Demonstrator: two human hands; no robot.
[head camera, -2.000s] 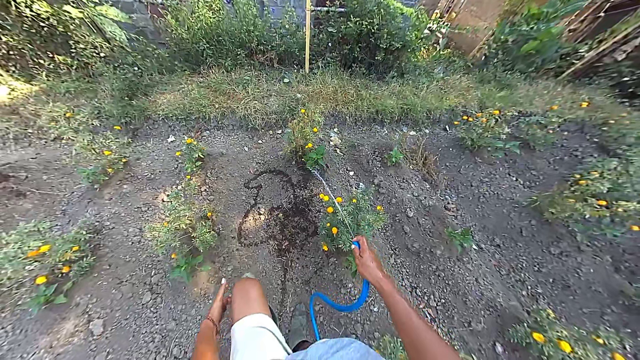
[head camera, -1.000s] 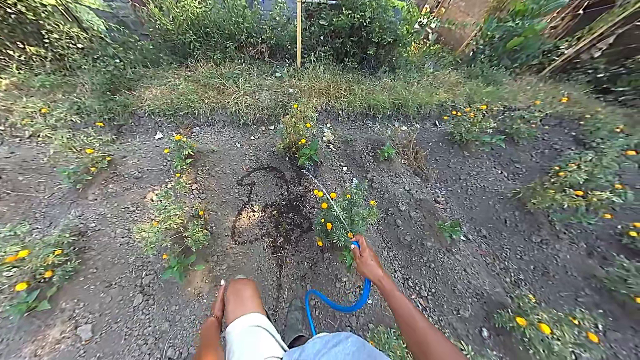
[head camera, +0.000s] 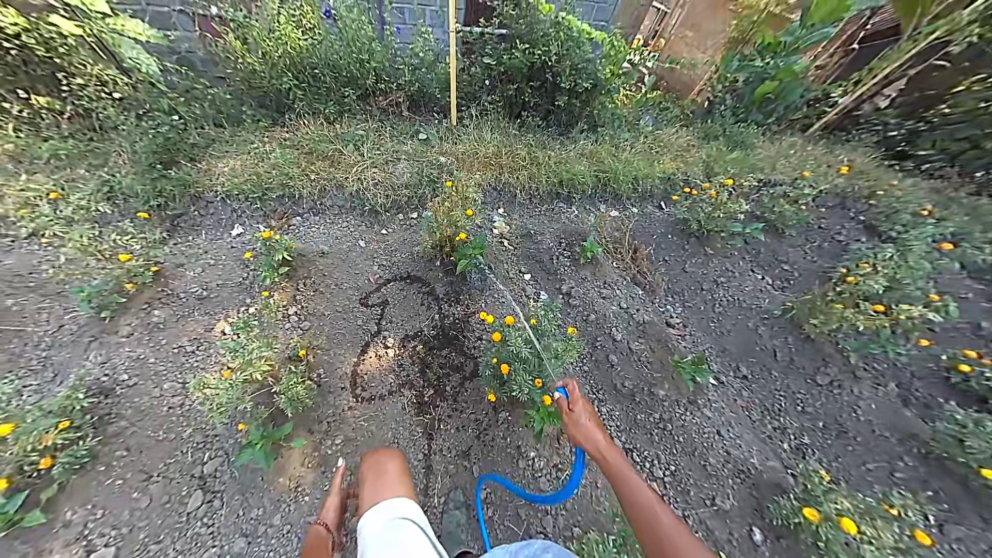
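Note:
My right hand (head camera: 580, 418) grips the end of a blue hose (head camera: 535, 496), which loops down beside my legs. A thin stream of water (head camera: 523, 318) shoots from it, over a bush with yellow-orange flowers (head camera: 535, 349), toward a small green plant (head camera: 470, 254) at the foot of a taller flowering plant (head camera: 449, 221). Dark wet soil (head camera: 446, 349) lies left of the bush. At the lower left, beside my bare knee, my left hand (head camera: 337, 500) holds nothing that I can see; a bracelet circles its wrist.
Flowering plants stand at left (head camera: 252, 368) and right (head camera: 876, 298) in dry, stony soil. A leafy seedling (head camera: 694, 370) grows right of the hose. Behind lie a grass strip (head camera: 527, 159), an upright wooden pole (head camera: 452, 66), shrubs and a block wall (head camera: 418, 14).
The water still runs and my right hand keeps its grip on the hose. My left hand stays beside the knee. The view shifts slightly.

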